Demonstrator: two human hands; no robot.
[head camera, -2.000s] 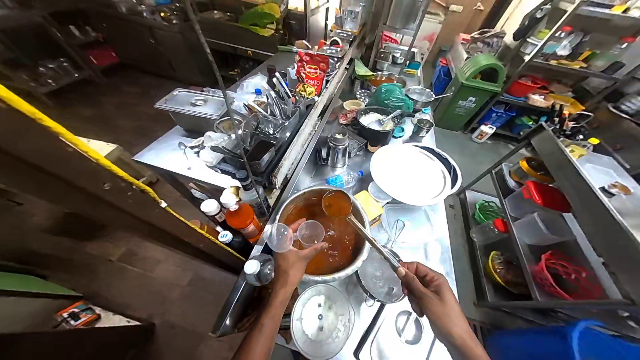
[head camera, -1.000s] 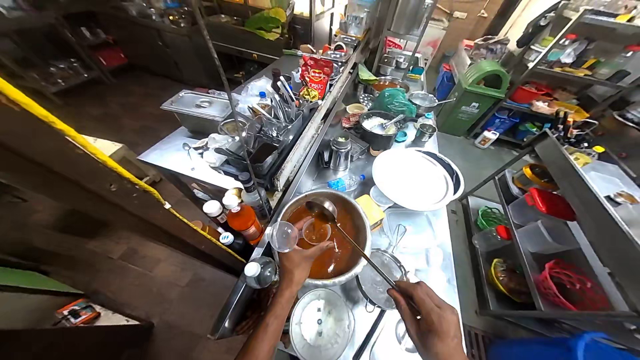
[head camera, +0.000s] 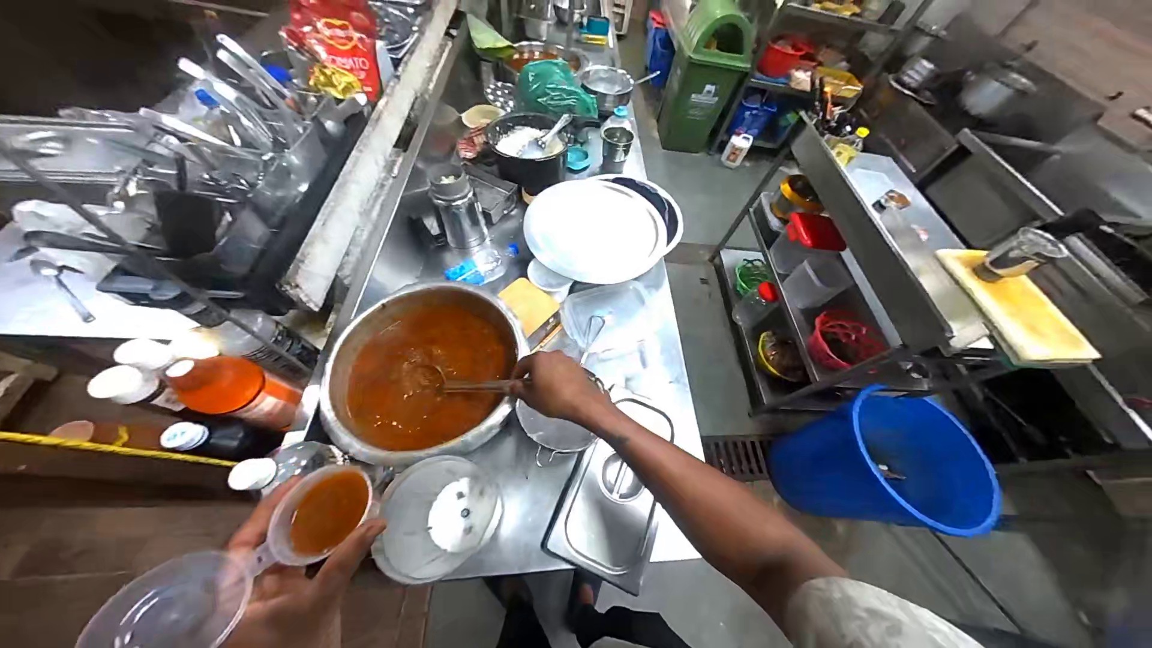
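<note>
A large metal pot (head camera: 517, 360) of orange-brown sauce stands on the steel counter. My right hand (head camera: 560, 387) grips the handle of a metal ladle (head camera: 477, 386), whose bowl lies in the sauce. At the lower left, my left hand (head camera: 301, 576) holds a small plastic cup (head camera: 326, 515) filled with the same coloured sauce; its clear lid (head camera: 171, 607) hangs open to the left, attached by a strip. Just right of the cup is a clear round container (head camera: 396, 531) with a white disc-shaped part in it.
White oval plates (head camera: 594, 229), a yellow block (head camera: 528, 306) and a lidded steel tray (head camera: 605, 513) share the counter. Sauce bottles (head camera: 234, 387) stand left of the pot, near a yellow rope (head camera: 117, 449). A blue bin (head camera: 882, 468) and wheeled-looking metal shelving (head camera: 810, 270) stand right.
My left hand has moved from over the pot to beside it, and the cup in it now holds sauce. The ladle bowl has gone down into the sauce. The view has turned to the right.
</note>
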